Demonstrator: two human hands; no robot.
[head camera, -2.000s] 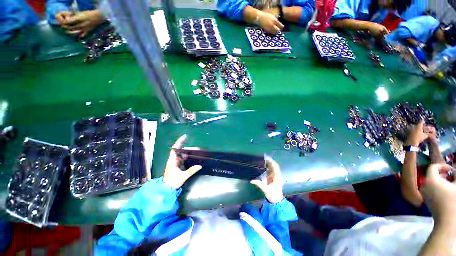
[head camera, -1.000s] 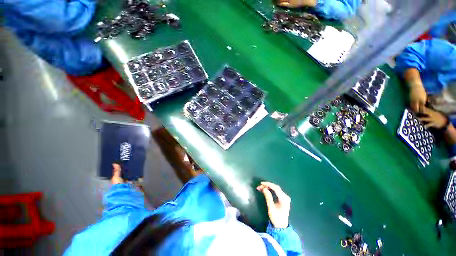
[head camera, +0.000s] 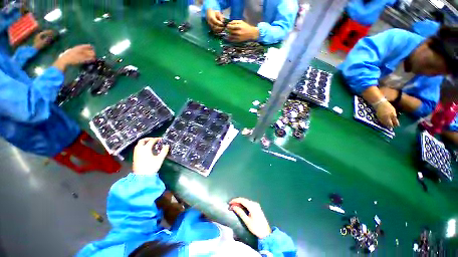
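Note:
Two stacks of dark blister trays with round parts in their pockets lie at centre left, a left stack (head camera: 131, 119) and a right stack (head camera: 197, 131). My left hand (head camera: 149, 154) is at the near left corner of the right stack, with thumb and fingers closed around that corner; the fingertips' undersides are hidden. My right hand (head camera: 251, 216) is over the bench's near edge, loosely curled, with thumb and fingers apart and no held object visible. A pale sheet (head camera: 226, 146) sticks out beneath the right stack.
A metal post (head camera: 296, 65) rises beyond the right stack, with a thin white stick (head camera: 280, 154) near its base. A module heap (head camera: 292, 119) lies behind it; a smaller loose pile (head camera: 360, 234) lies at lower right. Other workers' hands (head camera: 242, 31) are across the bench; another worker (head camera: 30, 100) is at left.
The dark board with pale lettering, earlier in both hands and then in my left hand beyond the bench edge, is no longer seen. My left hand has moved to the trays. The view has swung left.

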